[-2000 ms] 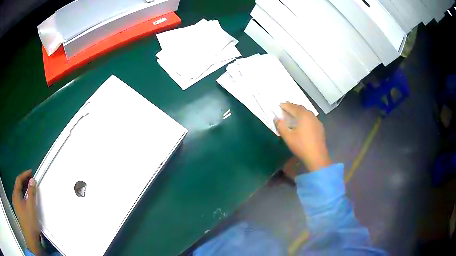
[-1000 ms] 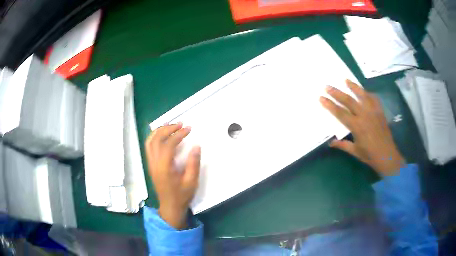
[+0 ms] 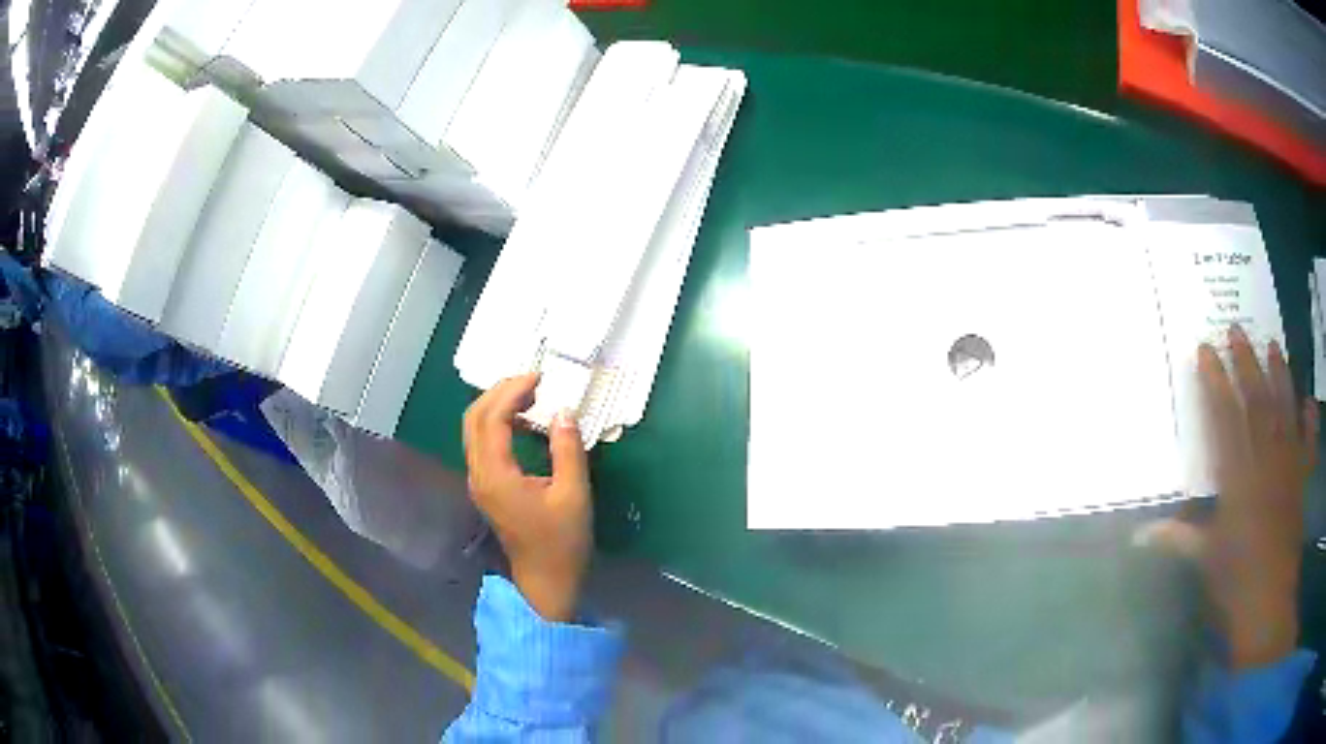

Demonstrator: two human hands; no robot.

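A white box with a flat insert (image 3: 873,378) lies on the green mat; the insert has one round finger hole. A white leaflet with dark print (image 3: 1229,276) lies at the box's right end. My right hand (image 3: 1258,465) rests on the leaflet with fingers spread, slightly blurred. My left hand (image 3: 531,472) is at the near end of a stack of long white card pieces (image 3: 604,218), with thumb and fingers around a small white flap there.
White boxes (image 3: 306,262) stand in rows at the left. A clear plastic bag (image 3: 364,487) hangs at the bench edge by the grey floor with a yellow line. A red pad (image 3: 1149,73) with a sleeved product (image 3: 1265,66) lies at the back right.
The view has swung left. My left hand has left the box for the card stack. The printed leaflet now shows on the box's right end under my right hand.
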